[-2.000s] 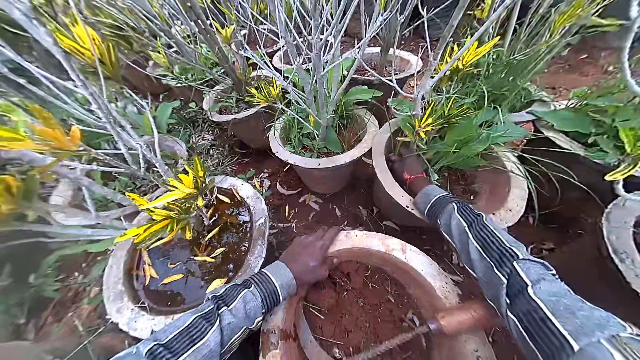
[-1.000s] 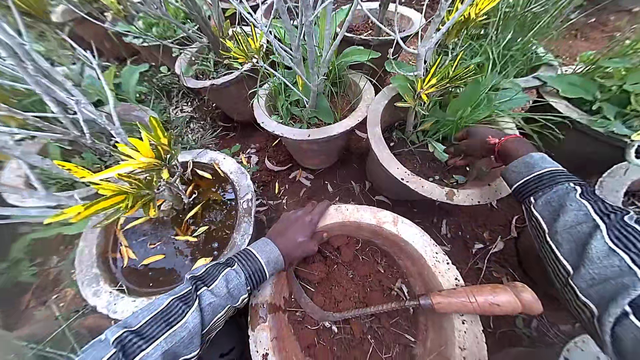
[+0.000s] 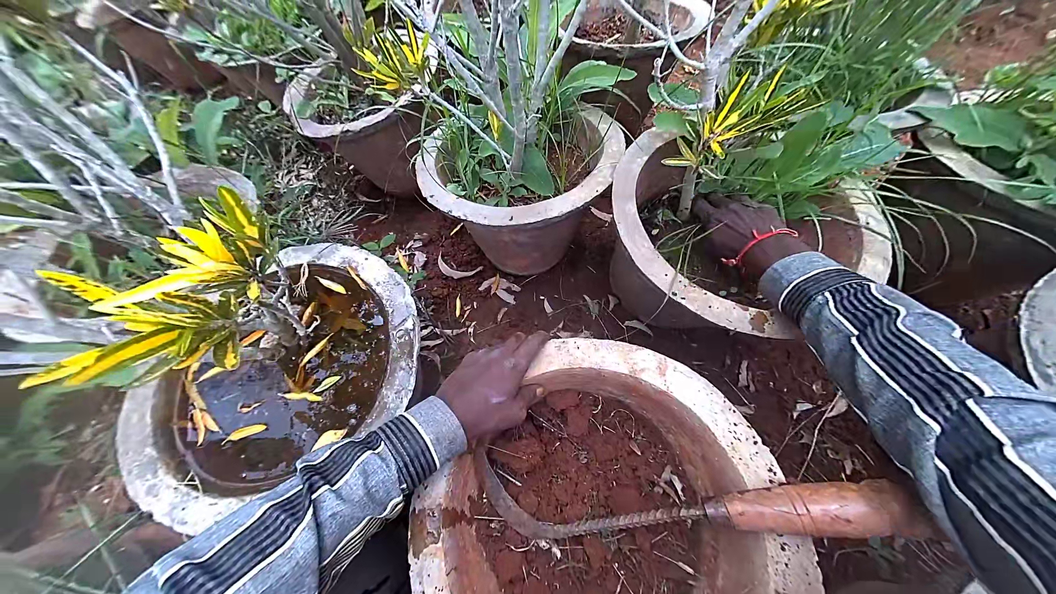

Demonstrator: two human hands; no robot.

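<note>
My left hand (image 3: pixel 492 388) rests on the upper left rim of a large clay pot (image 3: pixel 685 379) filled with loose red soil. Across that pot lies a sickle (image 3: pixel 615 521), its curved blade on the soil side and its wooden handle (image 3: pixel 825 509) over the right rim. My right hand (image 3: pixel 738 233), with a red thread at the wrist, reaches into another pot (image 3: pixel 660 264) at the base of green weeds (image 3: pixel 804 161), beside a woody stem. Its fingertips are hidden among the leaves, so their grip is unclear.
At left stands a pot (image 3: pixel 404 330) of water with fallen yellow leaves and a yellow-leaved croton (image 3: pixel 198 289). Grassy potted shrubs (image 3: pixel 520 216) stand ahead, their bare branches reaching upward. Dry leaves lie on red ground between the pots.
My right hand has moved left inside the pot, from its right part to the weeds near the stem. My left hand stays on the rim of the soil-filled pot.
</note>
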